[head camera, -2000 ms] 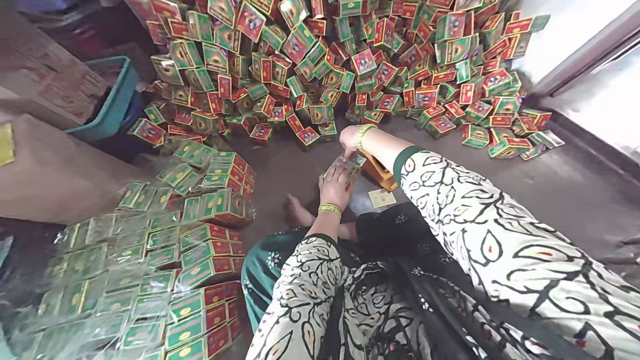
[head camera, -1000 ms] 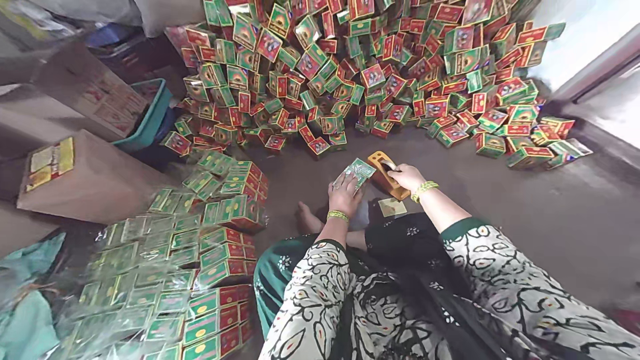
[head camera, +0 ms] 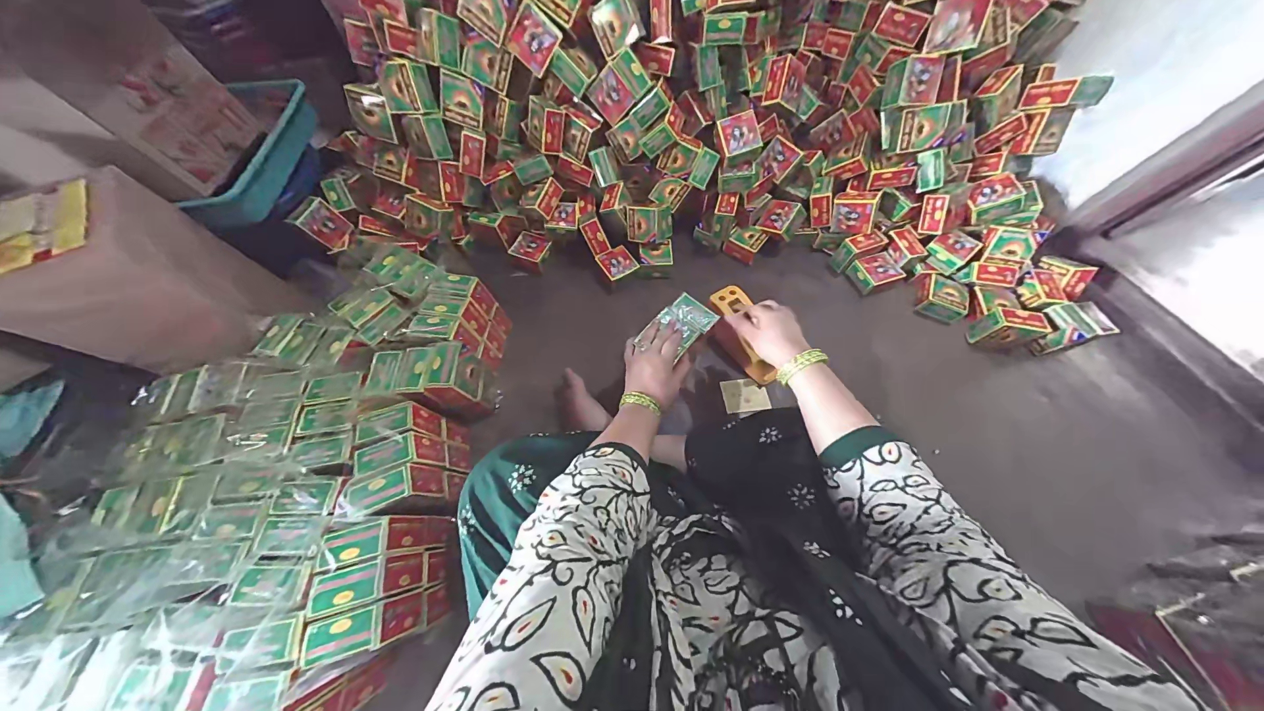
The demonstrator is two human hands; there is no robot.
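Note:
My left hand (head camera: 658, 363) lies with spread fingers on a green printed pack (head camera: 688, 318) that looks wrapped in clear film. Just right of it, my right hand (head camera: 768, 331) rests on an orange-yellow tool (head camera: 733, 302) with holes at its upper end, perhaps a tape dispenser; its kind is not certain. The fingers cover the tool's middle, and its lower end shows below them. A small pale yellow card (head camera: 746, 396) lies on the floor just under the tool. The pack's corner comes close to the tool's upper left edge.
A large heap of small red and green printed cartons (head camera: 647, 222) spreads across the floor ahead. Rows of film-wrapped carton packs (head camera: 380, 484) stand at the left. Behind them are a brown cardboard box (head camera: 148, 276) and a teal plastic crate (head camera: 281, 148). A wall meets the floor at right.
Two seconds ago both hands were close together, the right arm reaching across the tool. My right hand now lies on the tool, apart from the left, as one second ago.

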